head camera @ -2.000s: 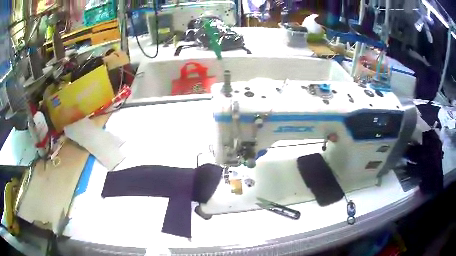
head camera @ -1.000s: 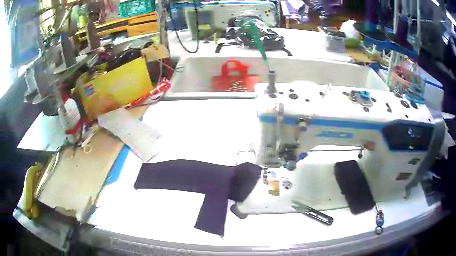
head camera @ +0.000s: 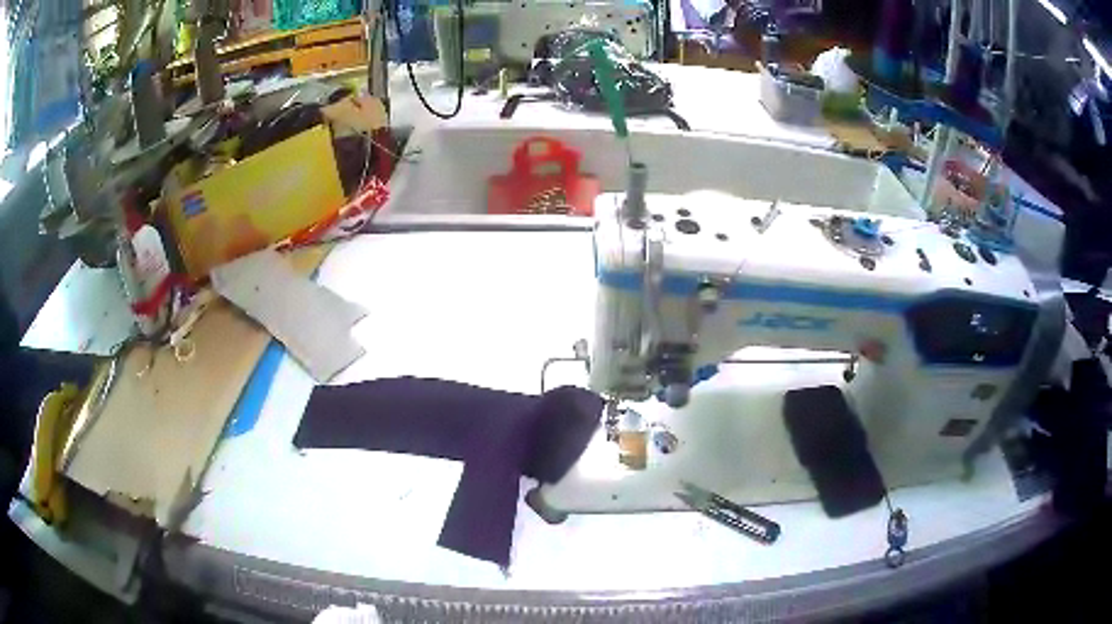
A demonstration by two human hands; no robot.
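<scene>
A dark purple cut piece [head camera: 415,421] lies flat on the white table left of the sewing machine, with one arm pointing to the front edge. Its right end is a darker rounded part [head camera: 565,433] beside the needle area. Thread snips [head camera: 729,512] lie on the front of the machine bed. Neither of my hands is clearly in view. A small pale shape [head camera: 348,614] is cut off by the bottom edge; I cannot tell what it is.
The white JACK machine [head camera: 805,293] stands right of centre. A black phone-like rectangle [head camera: 834,449] with a small charm [head camera: 898,536] lies on its bed. Tan cardboard [head camera: 159,421], a grey-white sheet [head camera: 293,315] and a yellow box [head camera: 256,201] are at the left. A red holder [head camera: 540,183] is behind.
The camera view has swung: the scene first shifted right, then slightly back left. The pale shape at the bottom edge is absent one second ago and visible now. The cloth, snips and phone-like item lie unchanged.
</scene>
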